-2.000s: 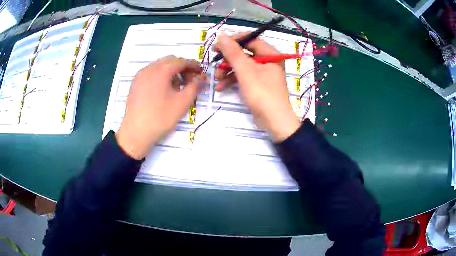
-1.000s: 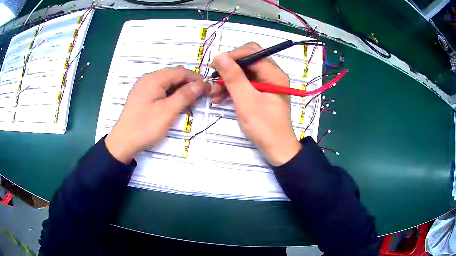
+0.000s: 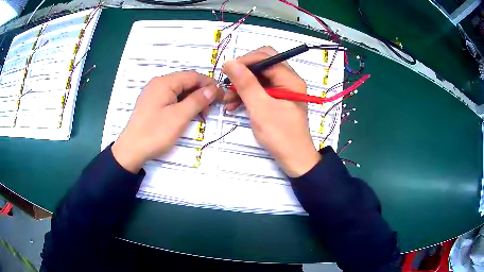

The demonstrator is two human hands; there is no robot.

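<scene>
My right hand (image 3: 273, 109) holds the black test probe (image 3: 281, 57) above the red test probe (image 3: 300, 95), both tips pointing left. My left hand (image 3: 170, 114) pinches a tiny whitish lead connector (image 3: 219, 85) at the probe tips; whether the tips touch it is too small to tell. Both hands are over the white blister tray (image 3: 175, 188). Whitish pouch cells lie in its slots, with yellow tape (image 3: 200, 130) and thin dark and red leads at their ends. My fingers hide part of the middle column.
Another white tray with taped cells (image 3: 40, 119) lies at the left on the green bench mat (image 3: 419, 159). Red and dark probe cables (image 3: 313, 21) and a black cable (image 3: 395, 52) cross the back. A red stool (image 3: 430, 257) shows at bottom right.
Since two seconds ago both hands came together at the connector and the probes turned, the red one now sloping down to the right. Over the last second almost nothing has moved.
</scene>
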